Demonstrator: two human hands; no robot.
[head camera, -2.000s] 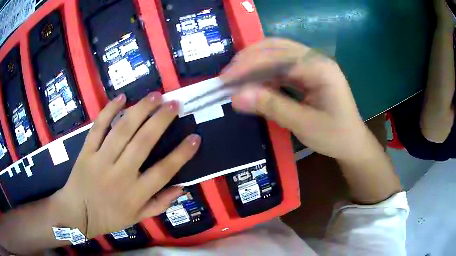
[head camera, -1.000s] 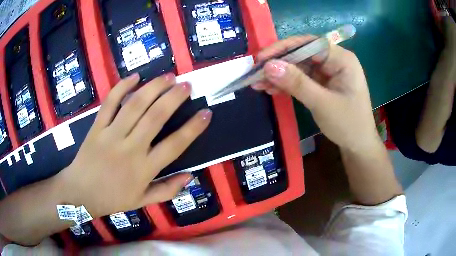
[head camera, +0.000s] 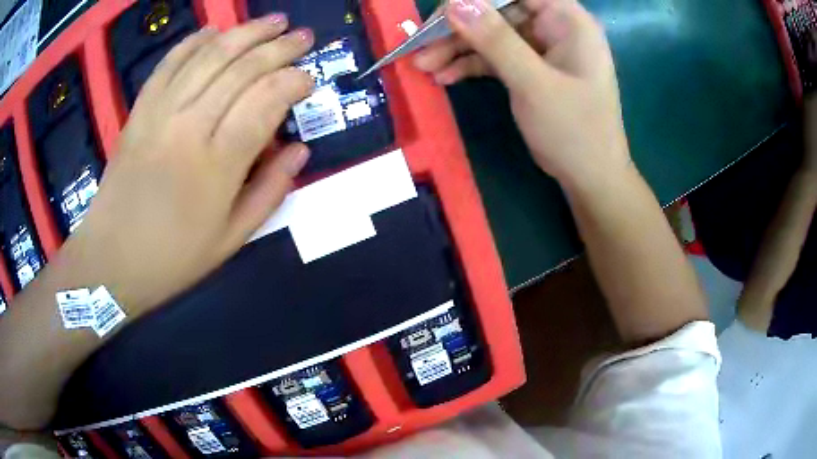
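My right hand (head camera: 555, 90) holds slim silver tweezers (head camera: 412, 43) like a pen. Their tips are over the silver and blue parts of a black mobile phone with its back cover off (head camera: 354, 143). Whether the tips hold a small piece is too small to tell. My left hand (head camera: 193, 152) lies with fingers together across the left part of this phone and its neighbour. A black adhesive piece sheet (head camera: 269, 314) with white edges and a stepped white block lies across the phones below. Two barcode labels (head camera: 90, 309) are stuck on my left wrist.
The red foam tray (head camera: 491, 296) holds two rows of open phones. A shiny green table (head camera: 663, 99) lies beyond its right side. Another person's arm (head camera: 788, 251) is at the right edge. A printed white sheet (head camera: 18, 45) is at the upper left corner.
My right hand with the tweezers has moved up from the sheet to the upper phone. My left hand has moved up off the black sheet, and more white block shows on it.
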